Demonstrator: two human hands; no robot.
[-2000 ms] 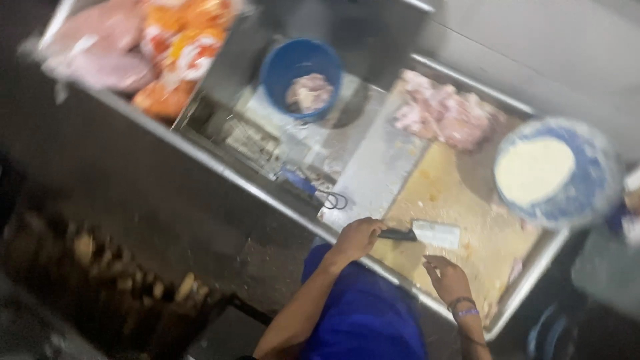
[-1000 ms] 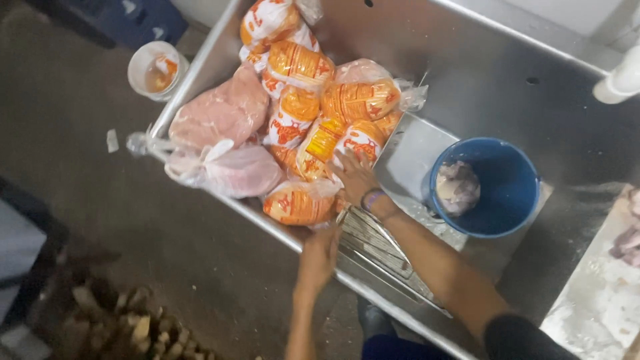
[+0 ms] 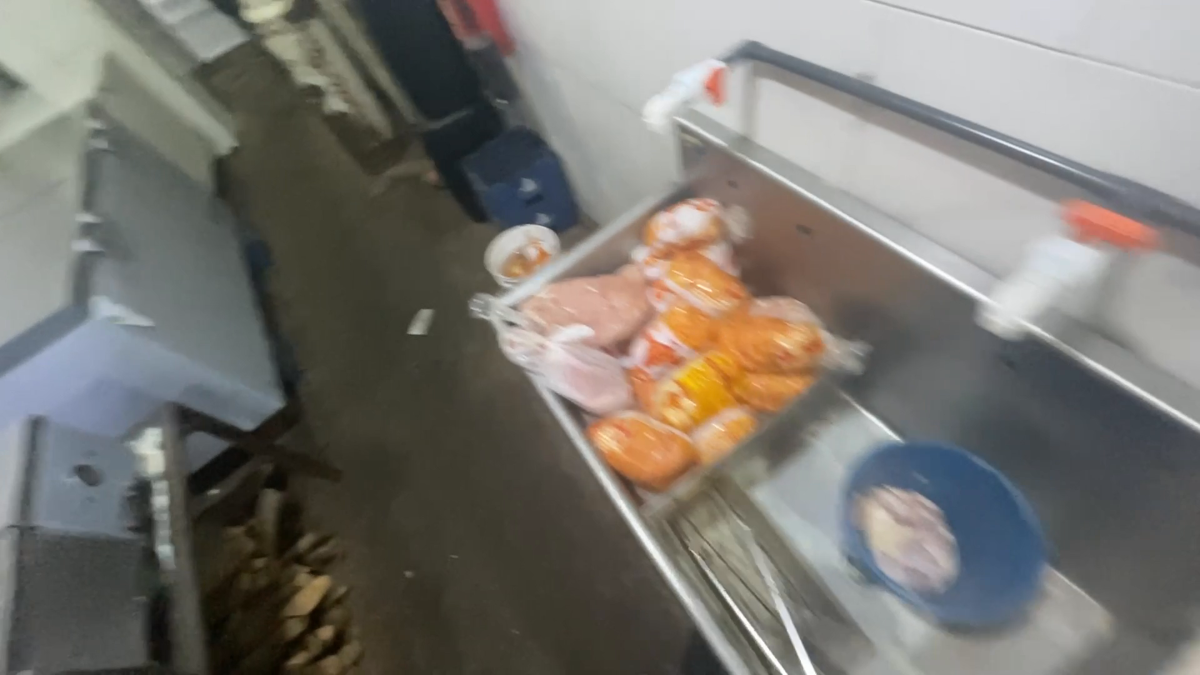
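Observation:
Neither of my hands shows at this moment. Several orange-and-white plastic-wrapped packages are heaped at the far end of a stainless steel sink. Beside them, along the left rim, lie pale pink meat in clear plastic and a knotted clear bag of pinkish meat. Nearer, on the right, a blue plastic bucket has pieces of raw meat inside. Thin metal rods lie between the packages and the lower edge of the view. The picture is blurred.
White taps with orange handles stick out over the sink from a dark pipe. A white tub stands past the sink's far left corner, near a blue container. Chopped firewood lies at lower left.
My hands, which were at the packages and the sink's rim one second ago, have left the view. The knife and cutting board seen earlier are out of view, as the camera has swung left.

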